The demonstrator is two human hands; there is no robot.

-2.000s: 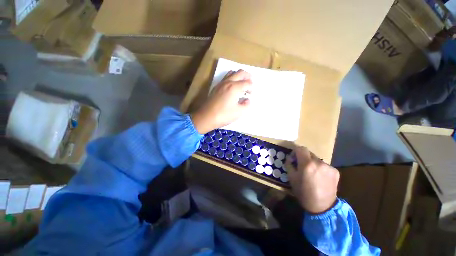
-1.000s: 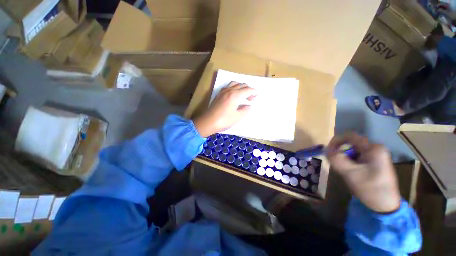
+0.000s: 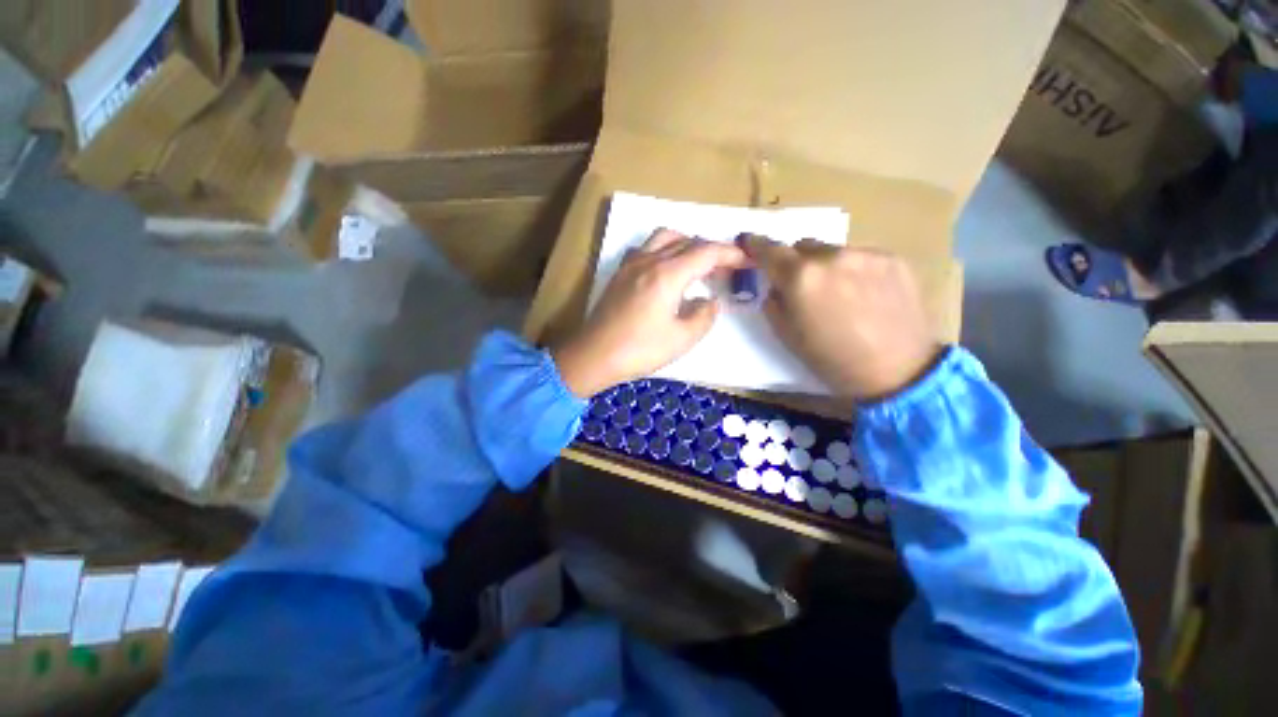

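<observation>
An open carton stands in front of me. A white separator sheet lies over part of its contents. Below the sheet, rows of packed capacitors show round ends, dark blue at left and silver-white at right. My right hand is over the sheet and grips a dark blue capacitor at its fingertips. My left hand is on the sheet with curled fingers, its fingertips close to that capacitor. Whether it also holds something is unclear. My right sleeve hides the right end of the rows.
The carton's tall lid flap stands at the back. Another open carton is behind at left. A white sheet stack sits on a low box at left. At right are a printed carton and a person's slippered foot.
My right hand has moved from the carton's right end, up and left over the sheet, bringing a blue capacitor beside my left hand. My left hand has stayed on the sheet.
</observation>
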